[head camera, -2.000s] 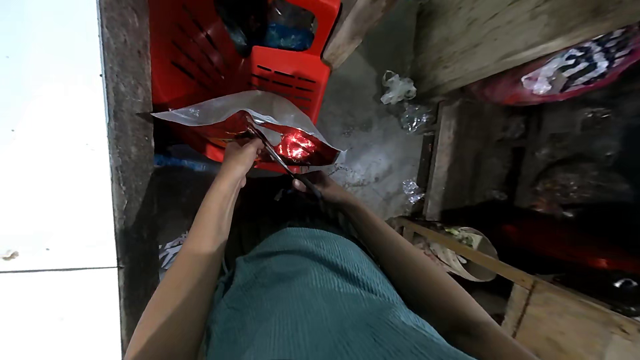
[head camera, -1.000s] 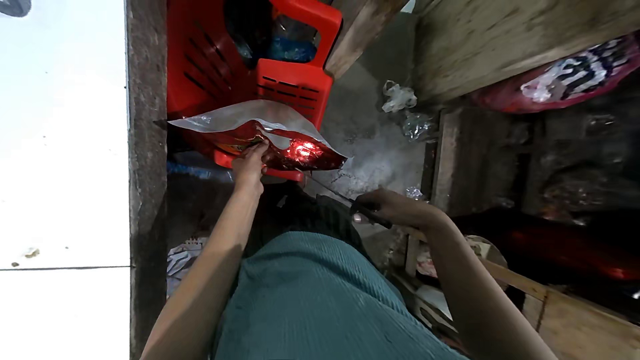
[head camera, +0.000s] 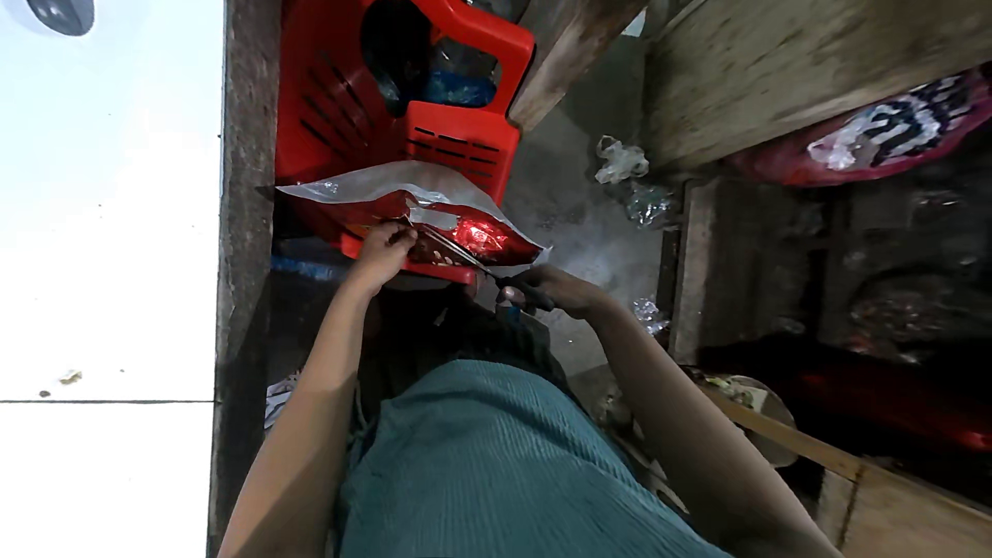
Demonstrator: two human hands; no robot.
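Observation:
My left hand point(head camera: 385, 252) pinches the near edge of a red and silver foil bag point(head camera: 480, 235), whose pale plastic rim fans out behind. My right hand point(head camera: 556, 291) is closed around the black handle of a tool with a long thin metal part point(head camera: 457, 249); whether it is scissors or a knife I cannot tell. The metal part slants up and left across the bag, its tip close to my left fingers. Small pale bits show at the bag beside it. The bag lies at the front of a red plastic chair point(head camera: 465, 143).
A white tiled counter point(head camera: 108, 271) with a dark wooden edge runs along the left. Wooden boards point(head camera: 775, 70) and a pink bag point(head camera: 790, 167) are at the upper right. Crumpled clear plastic point(head camera: 620, 160) lies on the concrete floor. A wooden frame point(head camera: 783, 434) stands at the lower right.
My right hand, drawn off to the right of the bag one second ago, has moved back left to it with the tool. My left hand has stayed on the bag.

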